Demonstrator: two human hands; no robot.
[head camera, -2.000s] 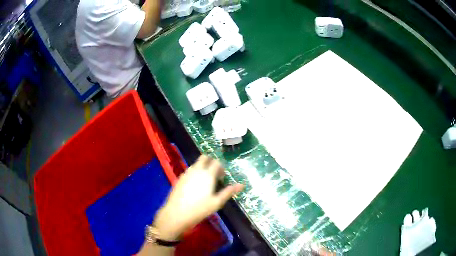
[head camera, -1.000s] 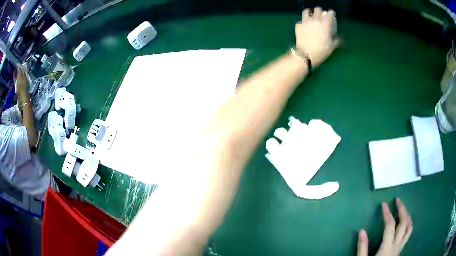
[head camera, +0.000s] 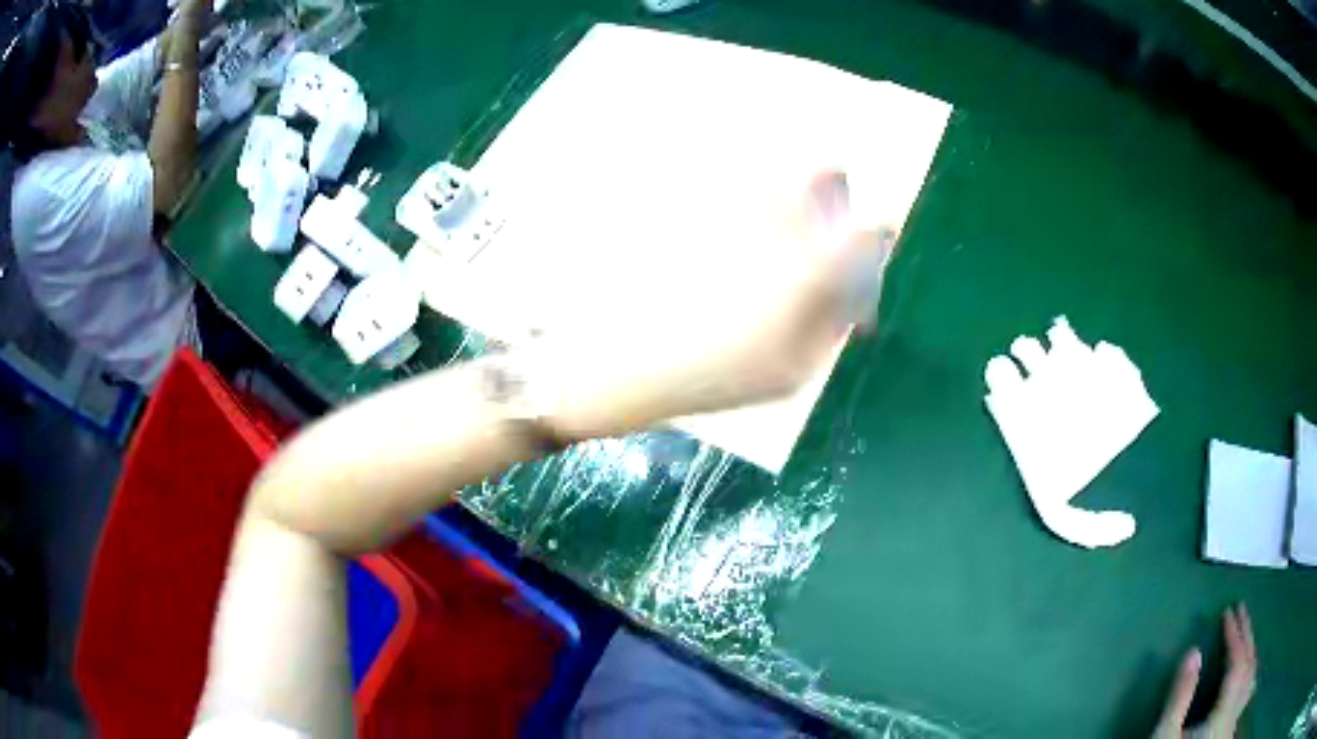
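My left hand (head camera: 787, 325) is over the white paper sheet (head camera: 650, 159), blurred. It is closed around a small blurred pale block (head camera: 867, 282), which looks like a travel adapter. Several white travel adapters (head camera: 376, 315) lie in a loose cluster left of the sheet, some with pins showing. One adapter (head camera: 445, 207) lies pins up on the sheet's left edge. My right hand (head camera: 1220, 693) is cut off by the bottom edge at the right; its visible fingers are apart and empty.
An unworn white glove (head camera: 1072, 426) lies right of the sheet. Two white pads (head camera: 1246, 503) lie at the far right. A red bin (head camera: 181, 549) with blue inside stands beside the bench. A person in white (head camera: 94, 238) works at the upper left. Shiny tape (head camera: 737, 534) covers the near edge.
My left hand has come back from the far dark strip to over the sheet, now with the pale block. My right hand stays low at the right. The view has turned left.
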